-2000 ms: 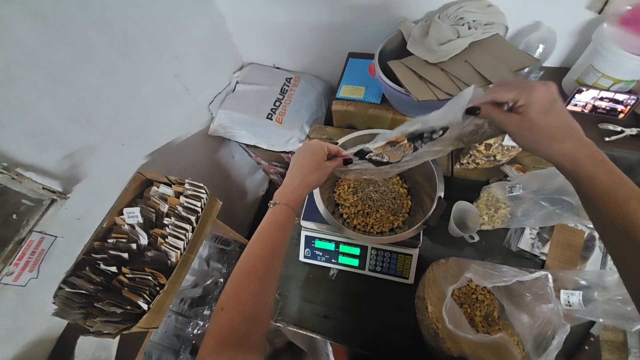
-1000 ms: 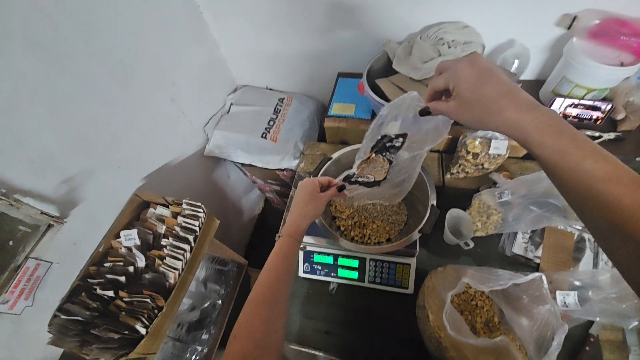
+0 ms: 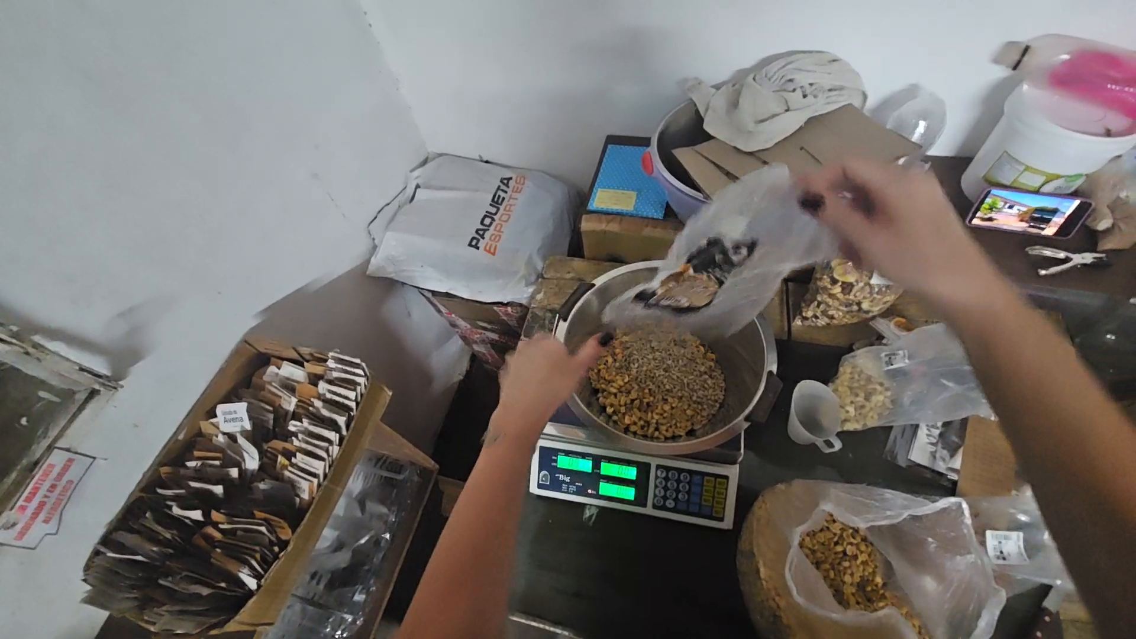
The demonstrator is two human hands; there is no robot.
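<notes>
A metal pot [image 3: 761,355] with dark side handles rests on a digital scale [image 3: 635,484]. Inside it lies a heap of brown nuts or cereal pieces [image 3: 657,382] with small pale seeds on top. Over the pot hangs a clear plastic bag [image 3: 754,240] with a dark printed picture. My right hand [image 3: 874,222], slightly blurred, grips the bag's upper right end. My left hand [image 3: 550,377] is at the pot's left rim, thumb pointing inward, near the bag's lower corner; whether its fingers still pinch the bag is not plain.
A plastic scoop cup [image 3: 814,415], a bag of pale flakes [image 3: 865,390] and an open bag of brown pieces [image 3: 919,524] lie to the right. A cardboard box of packets [image 3: 355,479] stands at left. Behind are a basin with cloth [image 3: 679,133], a phone [image 3: 1029,211] and a white bucket [image 3: 1021,133].
The bag was held by both hands, first stretched low across the pot, then more upright. Now its upper end is farther right with my right hand, and my left hand sits lower at the rim.
</notes>
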